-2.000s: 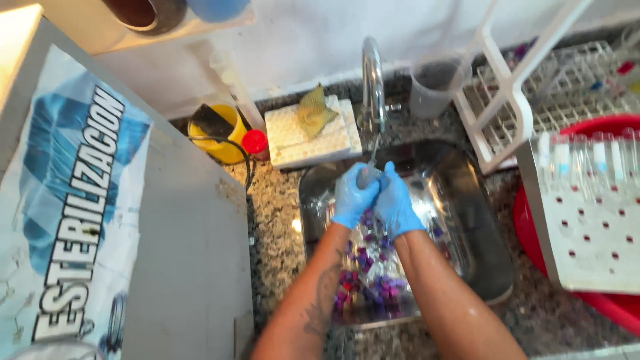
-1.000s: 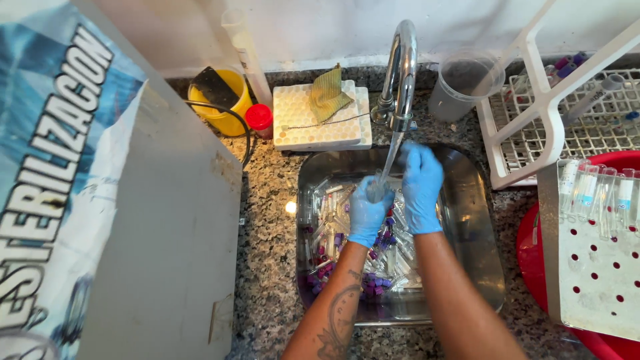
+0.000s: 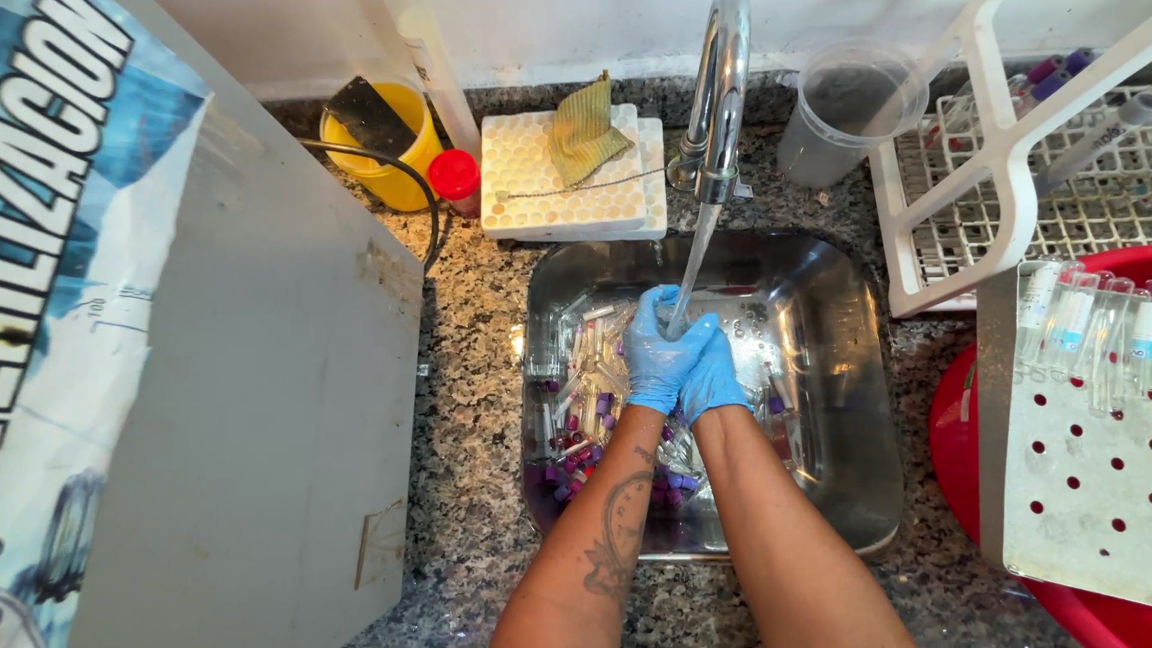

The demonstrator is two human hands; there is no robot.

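Note:
Both my hands wear blue gloves and meet under the running water of a chrome faucet, above a steel sink. My left hand is curled around something clear, perhaps a tube, that the water strikes; its shape is mostly hidden. My right hand presses against the left from the right side; whether it grips anything cannot be told. Below them, many glass tubes lie in the sink, with purple and red caps mostly at its lower left.
Behind the sink stand white foam racks with a yellowish cloth, a red-capped container, a yellow cup and a clear plastic cup. At right are a white rack, a perforated metal rack with tubes and a red basin. A grey cabinet borders the left.
My right hand, raised apart from the left beside the stream a second ago, has come down against it. The left stays under the water. The view has moved closer to the sink.

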